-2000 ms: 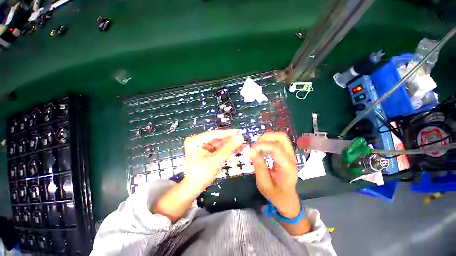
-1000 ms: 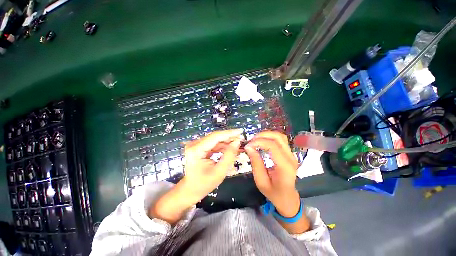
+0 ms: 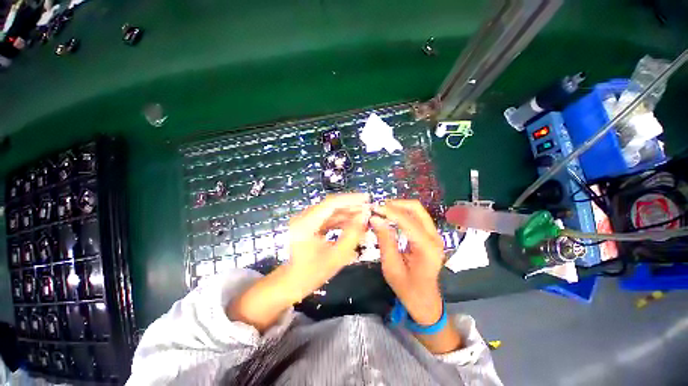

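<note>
My left hand [image 3: 320, 237] and my right hand [image 3: 411, 249] meet at the fingertips over the near part of the clear gridded tray [image 3: 249, 162]. They pinch a small dark unit [image 3: 372, 214] between them, mostly hidden by the fingers. A blue strap is on my right wrist. Several dark loose units [image 3: 335, 160] lie on the tray beyond my hands. Tiny pale pieces lie on the tray's near part. Red smears mark its right end.
Black blister tray [image 3: 64, 256] at left. White tissue [image 3: 380, 134] on the clear tray. Slanting metal post [image 3: 494, 56] behind. At right, syringe with pink-red contents [image 3: 486, 219] and green cap, blue controller [image 3: 557, 151], blue bin [image 3: 596, 124], pale air hose [image 3: 588, 136].
The small unit has been turned slightly between my fingertips. My hands stay together over the tray. The view has shifted slightly.
</note>
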